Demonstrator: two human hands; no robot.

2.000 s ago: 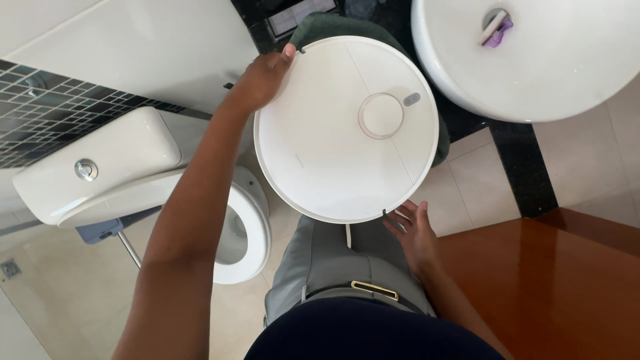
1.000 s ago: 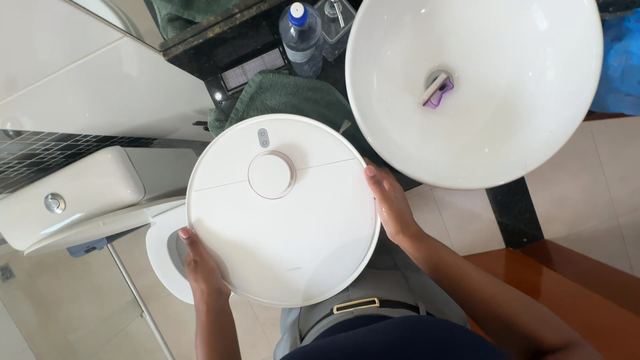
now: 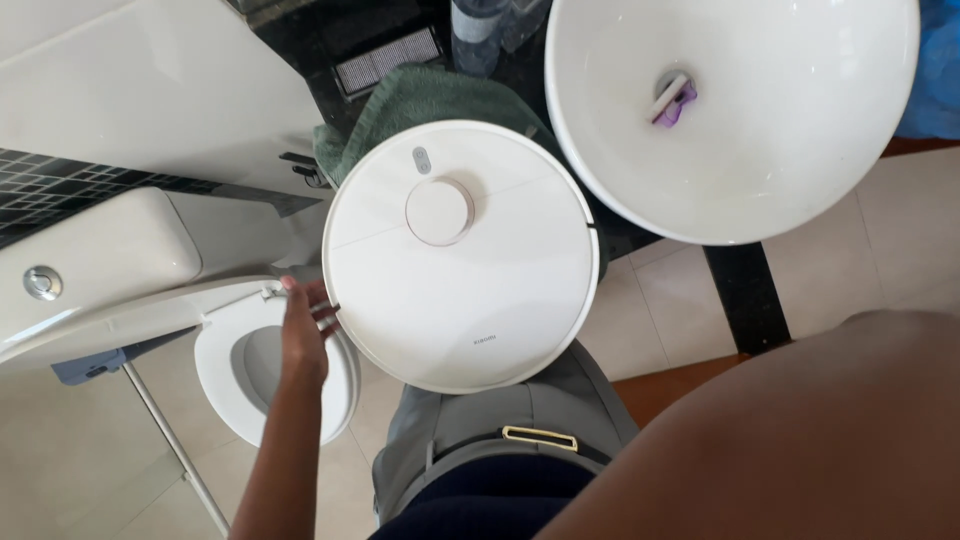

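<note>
A round white Xiaomi robot vacuum [image 3: 480,292] lies top up, partly over a dark green towel [image 3: 450,97] at the counter's edge, and juts out over my trousers. Its round sensor turret [image 3: 439,211] and a small grey button panel [image 3: 422,160] face up. At the vacuum's left rim is my left hand [image 3: 307,322], its fingers partly hidden under the edge and its thumb apart from the rim. My right forearm [image 3: 780,427] fills the lower right, large and blurred; the right hand itself is out of view.
A white basin [image 3: 735,172] with a purple and white object [image 3: 673,101] at its drain stands right of the vacuum. Behind are a pleated filter [image 3: 388,61] and a plastic bottle [image 3: 477,37]. At left is a toilet [image 3: 217,375] with its lid raised.
My right hand has let go of the vacuum's right rim and left the view. My left hand remains at the left rim. The vacuum was turned differently two seconds ago.
</note>
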